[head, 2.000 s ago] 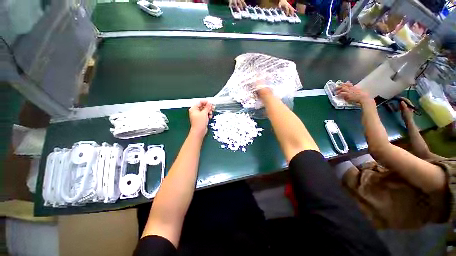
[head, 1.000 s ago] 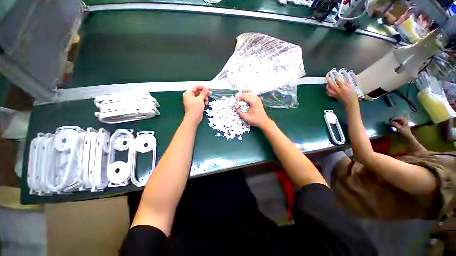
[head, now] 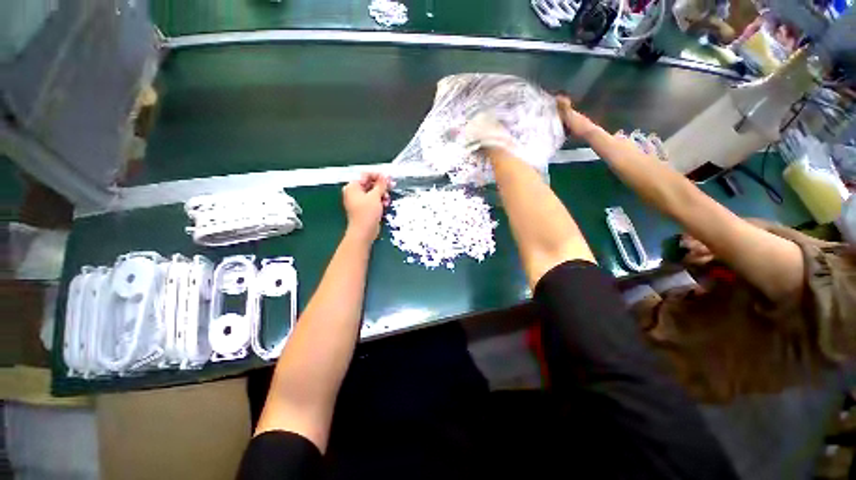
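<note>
A clear plastic bag [head: 526,108] with white small pieces in it lies across the metal rail. My left hand [head: 367,199] pinches the bag's near left edge. My right hand [head: 483,141] is inside the bag, seen blurred through the plastic; whether it holds pieces is hidden. A pile of small white pieces [head: 441,227] lies on the green worktable [head: 413,305] just below the bag, between my forearms.
White plastic frames [head: 141,314] stand in a row at the left, with a stack of frames [head: 242,216] behind them. One frame [head: 626,239] lies at the right. A neighbour's arm [head: 657,183] reaches to the bag's right side. A carton [head: 174,431] is below left.
My right hand has moved from the pile back into the bag. The pile looks wider. The neighbour's hand has moved from the frames at the right to the bag's right edge.
</note>
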